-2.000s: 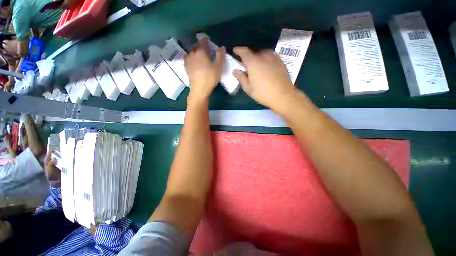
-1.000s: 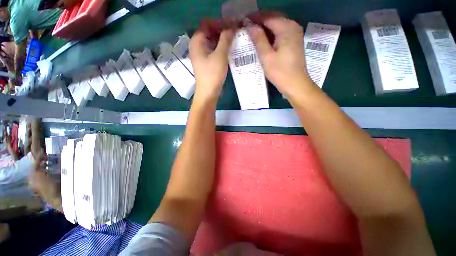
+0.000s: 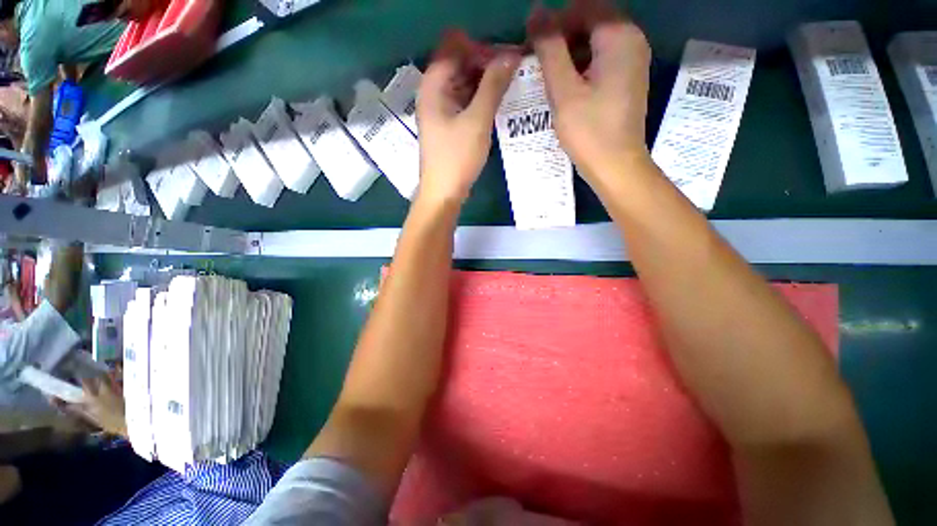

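A white printed carton (image 3: 539, 170) lies on the green conveyor belt (image 3: 339, 62) with its near end close to the pale guide rail (image 3: 534, 243). My left hand (image 3: 462, 113) has its thumb and fingers at the carton's far left corner. My right hand (image 3: 596, 87) has its thumb and fingers at the far right corner. Both hands are bare and hold the far end between them. The fingers hide the end flap. A closed-looking carton (image 3: 705, 123) lies just right of my right hand.
Several cartons with flaps at their far ends (image 3: 334, 149) lie slanted at left. More cartons (image 3: 848, 108) lie at right. A red foam mat (image 3: 586, 390) is below my forearms. A stack of white blanks (image 3: 205, 370) stands lower left. A red tray (image 3: 164, 39) and other people are beyond.
Since two seconds ago, both hands have come to the far end of one carton, now lying straighter. Since one second ago, the raised flap has gone from view and the cartons have shifted right.
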